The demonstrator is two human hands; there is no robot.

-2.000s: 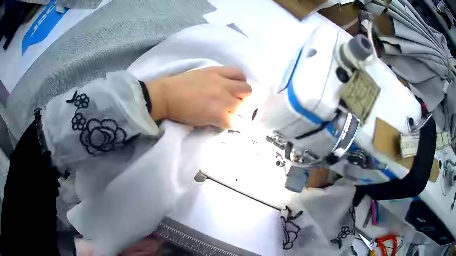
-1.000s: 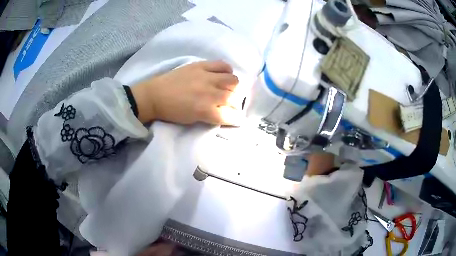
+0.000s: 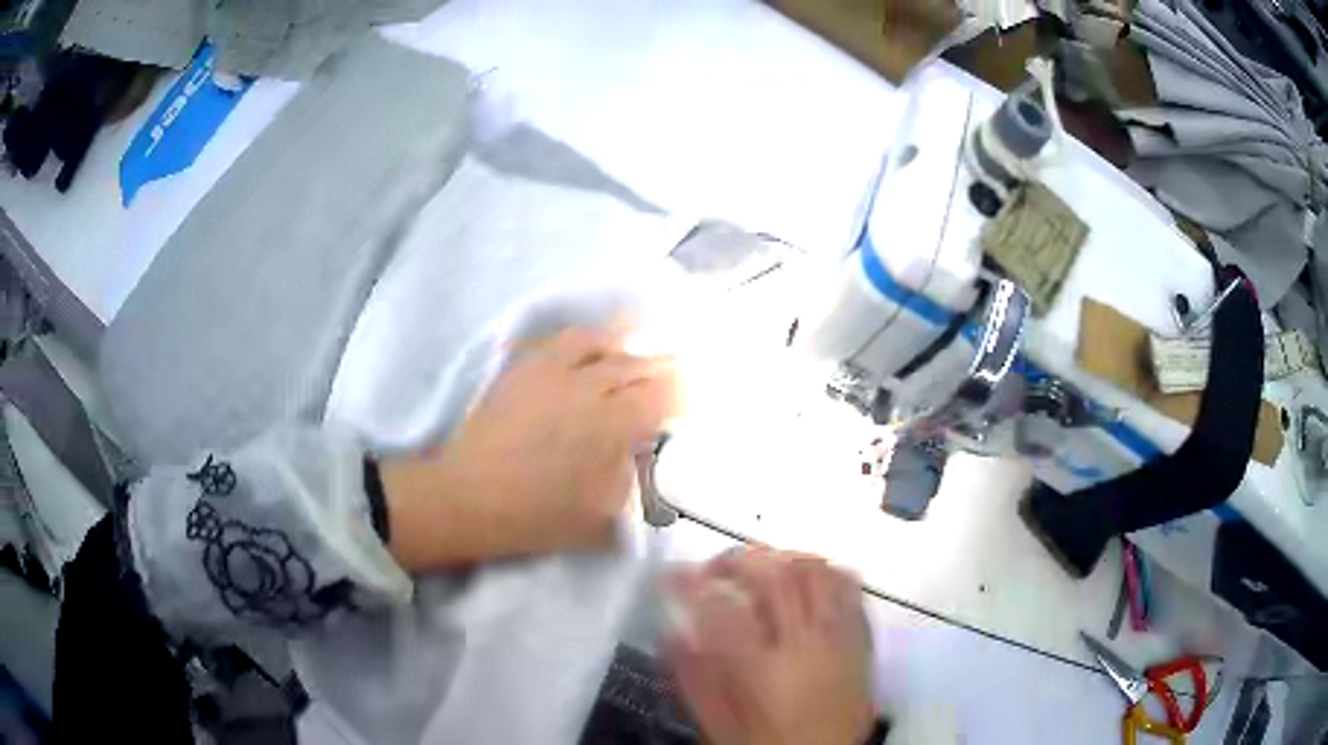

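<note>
The pale lining (image 3: 452, 277) and grey outer fabric (image 3: 262, 277) lie on the table left of the sewing machine (image 3: 910, 218). My left hand (image 3: 532, 444) lies on the pale lining, its fingertips in the bright lamp glare; the fabric appears held under or in the fingers. My right hand (image 3: 772, 640) is at the table's front, below the bed slide, blurred, with fingers curled; whether it grips the cloth edge is unclear. The needle area (image 3: 874, 415) shows no fabric under it that I can make out, because of glare.
Scissors (image 3: 1165, 691) with red and orange handles lie at the lower right. A black strap (image 3: 1223, 422) hangs over the machine arm. Grey cut pieces (image 3: 1223, 160) are heaped at the back right. A blue label (image 3: 178, 124) is at the upper left. A tape strip (image 3: 648, 691) runs along the front edge.
My right hand has come out from behind the machine head to the table's front. My left hand and the fabric have moved left and toward me, away from the needle.
</note>
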